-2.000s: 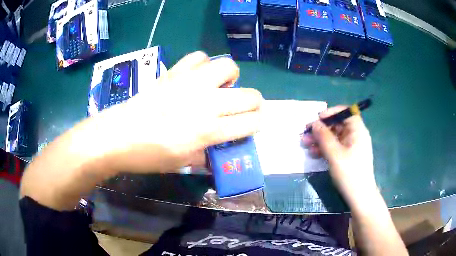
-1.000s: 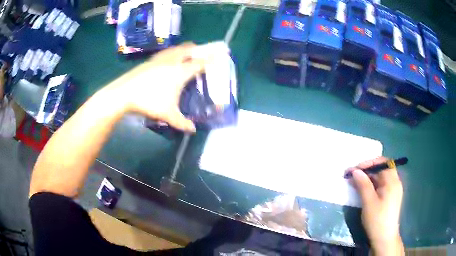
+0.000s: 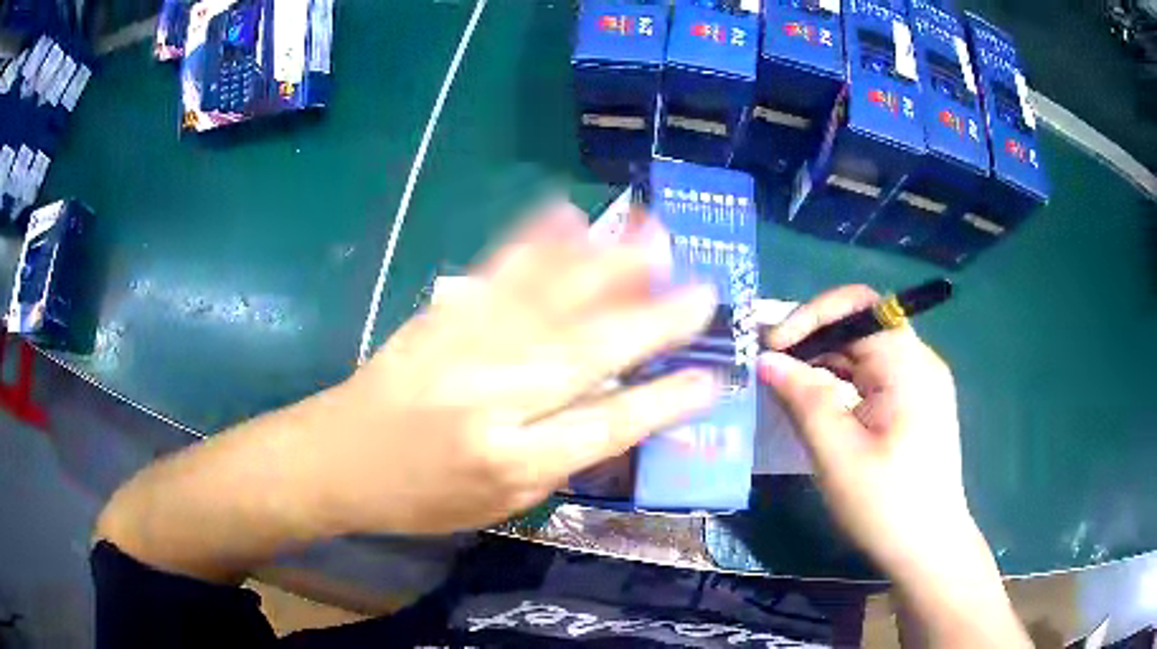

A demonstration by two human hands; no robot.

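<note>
A blue retail carton (image 3: 698,456) stands or lies on the bench in front of me, its narrow printed side facing up. My left hand (image 3: 558,368) is blurred and lies over the carton's left and middle part; its fingers reach across the printed side. My right hand (image 3: 875,380) holds a slim black tool with a yellow band (image 3: 863,326) like a pen. Its tip meets the carton's right edge. A white label sheet (image 3: 780,437) shows partly beside the carton, mostly hidden under carton and hands. I cannot make out a sticker at the tip.
A row of several blue cartons (image 3: 884,114) stands at the upper right. More phone cartons (image 3: 235,70) lie at the upper left, and a single carton (image 3: 51,273) is at the left edge. Stacked cartons (image 3: 38,76) are at the far left. Shiny clear film (image 3: 628,533) is at the near bench edge.
My left hand has moved from the left, where it held a carton above the bench, to the right. A carton is now beside the tool tip and covers much of the label sheet.
</note>
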